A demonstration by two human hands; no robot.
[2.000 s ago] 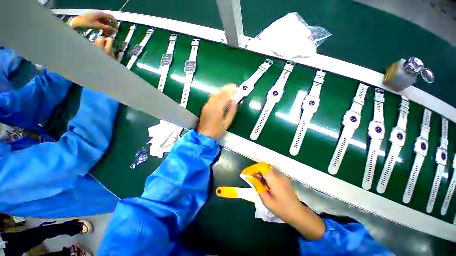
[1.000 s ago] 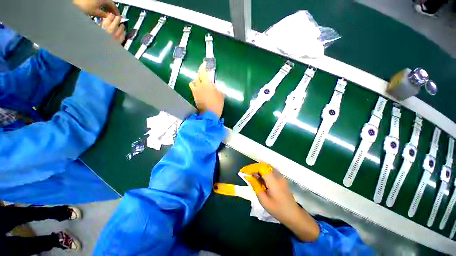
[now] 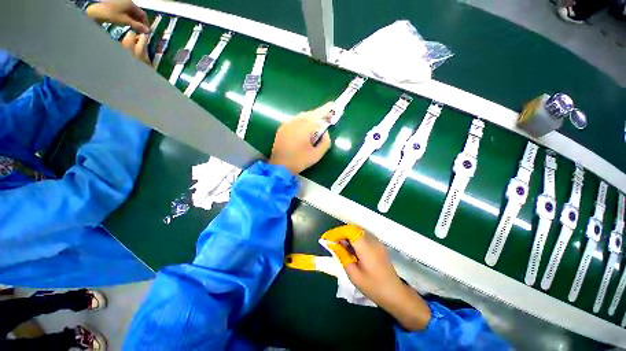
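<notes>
My left hand (image 3: 300, 142) is over the green conveyor belt (image 3: 302, 92) and grips a white smartwatch (image 3: 334, 115) near its case; its buckle end points up and right, and the hand hides its lower strap. My right hand (image 3: 371, 264) is above the bench with a yellow-orange cleaning scraper (image 3: 343, 236) in its fingers, a white wipe partly around it. A second yellow-orange scraper (image 3: 300, 262) lies beside that hand, its other end under white cloth. Several watches (image 3: 376, 137) lie to the right with dark sensor dots up; those at left (image 3: 252, 82) show greyer cases.
A thick grey post (image 3: 158, 89) crosses the upper left. Crumpled wipes (image 3: 213, 184) lie on the near bench. Beyond the rail (image 3: 473, 103) are a bag of wipes (image 3: 395, 51) and a bottle (image 3: 539, 116). A neighbouring worker's blue sleeve (image 3: 103, 164) and hands are at left.
My left hand has gone from touching a grey-faced watch to gripping a watch, now tilted with its case side-on. The row of watches has shifted right. My right hand stays nearly still.
</notes>
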